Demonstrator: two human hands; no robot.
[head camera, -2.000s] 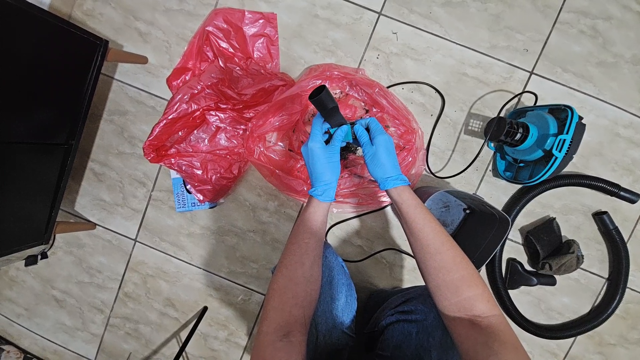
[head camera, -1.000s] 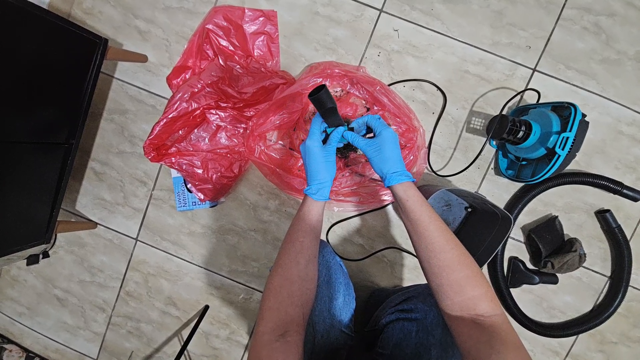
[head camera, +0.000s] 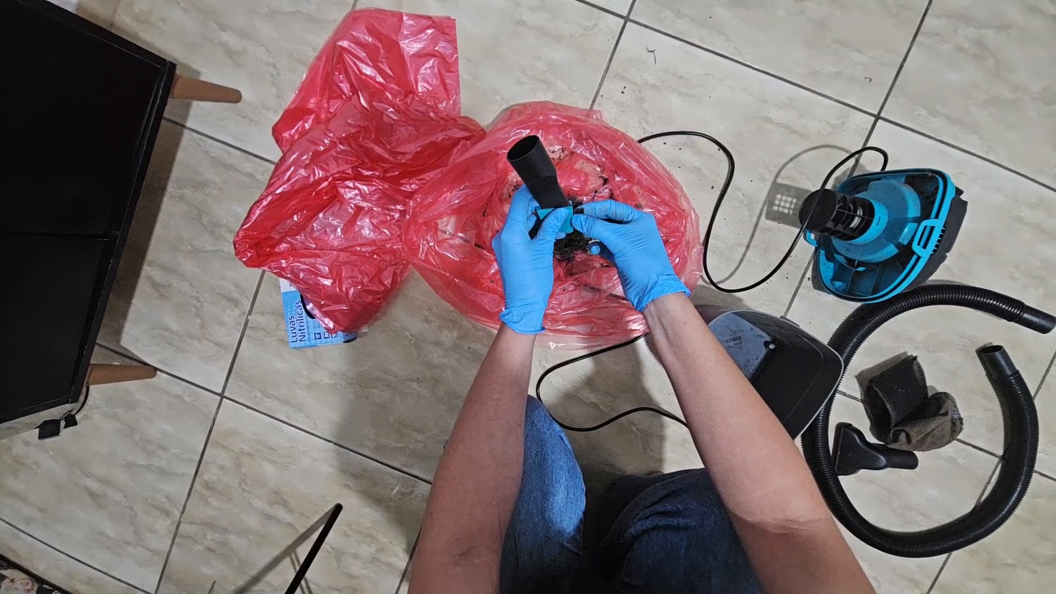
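Observation:
My left hand, in a blue nitrile glove, grips a black plastic vacuum nozzle with a teal part at its lower end. The nozzle's round mouth points up and to the left. My right hand, gloved too, has its fingers at the teal end; whether they grip it cannot be made out. Both hands are over a spread red plastic bag. Dark dust and debris lie in the bag beneath the fingers, which partly hide them.
At right are a teal and black vacuum motor head, a ribbed hose, a cloth filter, a small nozzle and a dark canister. A power cord curves behind. A glove box and a black cabinet are at left.
The fingers of my right hand have shifted around the nozzle's lower end. My left hand stays on the nozzle, and the things on the floor have not moved.

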